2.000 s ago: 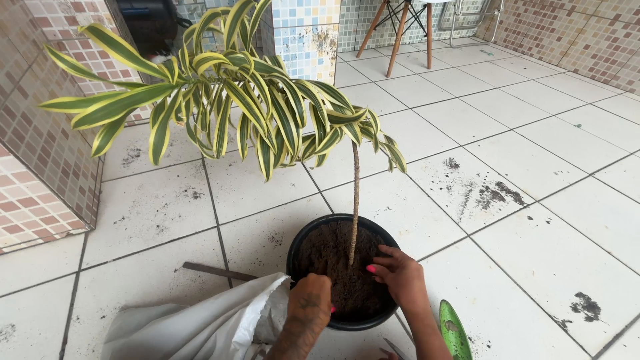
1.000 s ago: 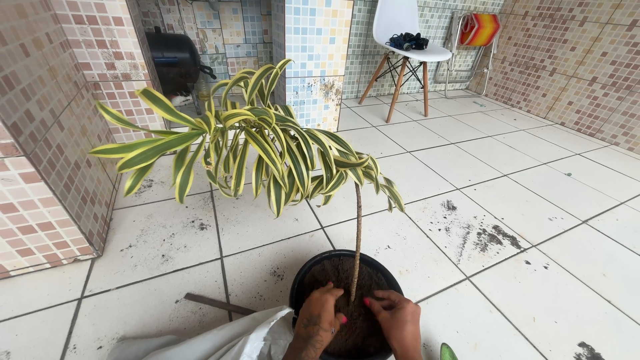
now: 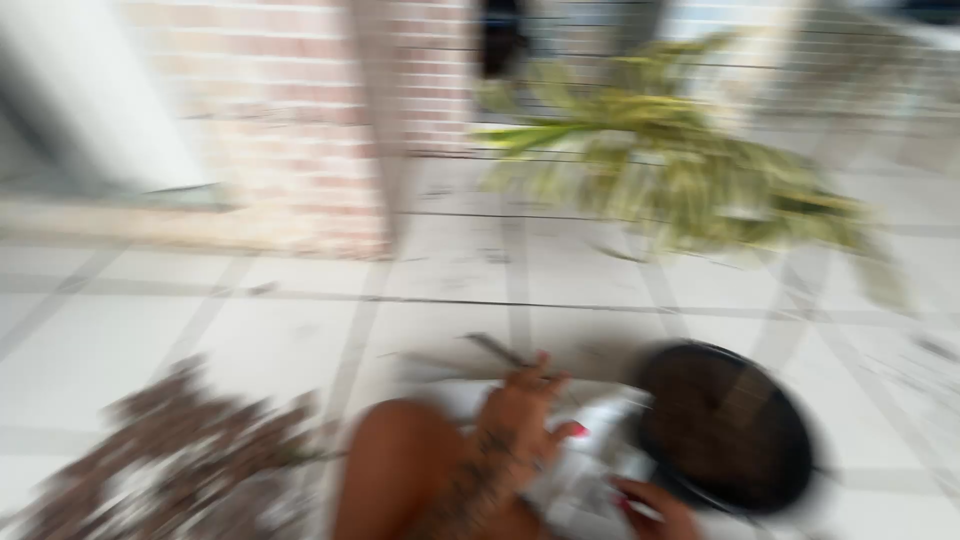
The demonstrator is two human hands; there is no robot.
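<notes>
The frame is badly blurred. A round black pot (image 3: pixel 724 427) of dark soil stands on the floor at lower right, and the plant with yellow-edged green leaves (image 3: pixel 660 157) arches above it to the left. My left hand (image 3: pixel 525 401), on a tattooed forearm, is left of the pot over a white sack (image 3: pixel 577 480), near a thin dark strip (image 3: pixel 491 347); its fingers look spread, but whether it touches the strip is unclear. My right hand (image 3: pixel 652 506) is at the bottom edge beside the sack, partly cut off; blur hides whether it grips the sack.
A brownish clump of dry plant matter (image 3: pixel 202 457) lies on the tiled floor at lower left, beside my bent knee (image 3: pixel 405 465). A tiled pillar (image 3: pixel 300 135) rises at upper left. Part of a white chair (image 3: pixel 907 30) shows at upper right.
Both hands have left the soil around the stem; my left hand has moved left of the pot and my right hand down beside the sack. The view has swung left.
</notes>
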